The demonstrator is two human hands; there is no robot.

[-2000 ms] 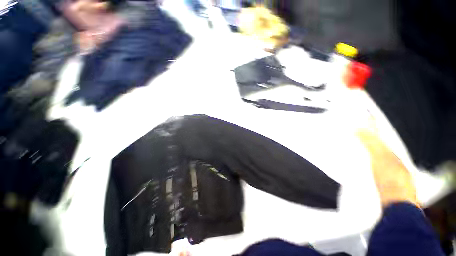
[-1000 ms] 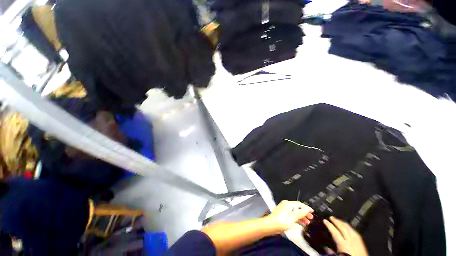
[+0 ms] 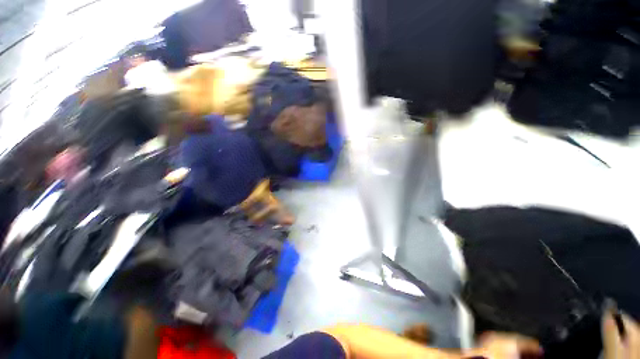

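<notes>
The black jacket (image 3: 519,259) lies on the white table at the right, cut off by the picture's edge, with a thin pale trim line on it. My left hand (image 3: 509,346) is at the bottom edge, blurred and partly cut off, at the jacket's near edge; its grip is hidden. My right hand (image 3: 619,336) is at the bottom right corner, only its fingers showing over the jacket, blurred. Whether either hand pinches the cloth cannot be told.
A white table (image 3: 491,168) bears dark garments and a hanger (image 3: 588,151) at the back right. A pale metal post (image 3: 351,77) stands left of it. Heaps of dark garments (image 3: 217,259) on blue sheets (image 3: 281,287), a seated person (image 3: 221,161) and a red thing (image 3: 189,343) are at the left.
The view has swung left, so the jacket and both hands now lie at the lower right edge. More floor, garment heaps and the seated person show.
</notes>
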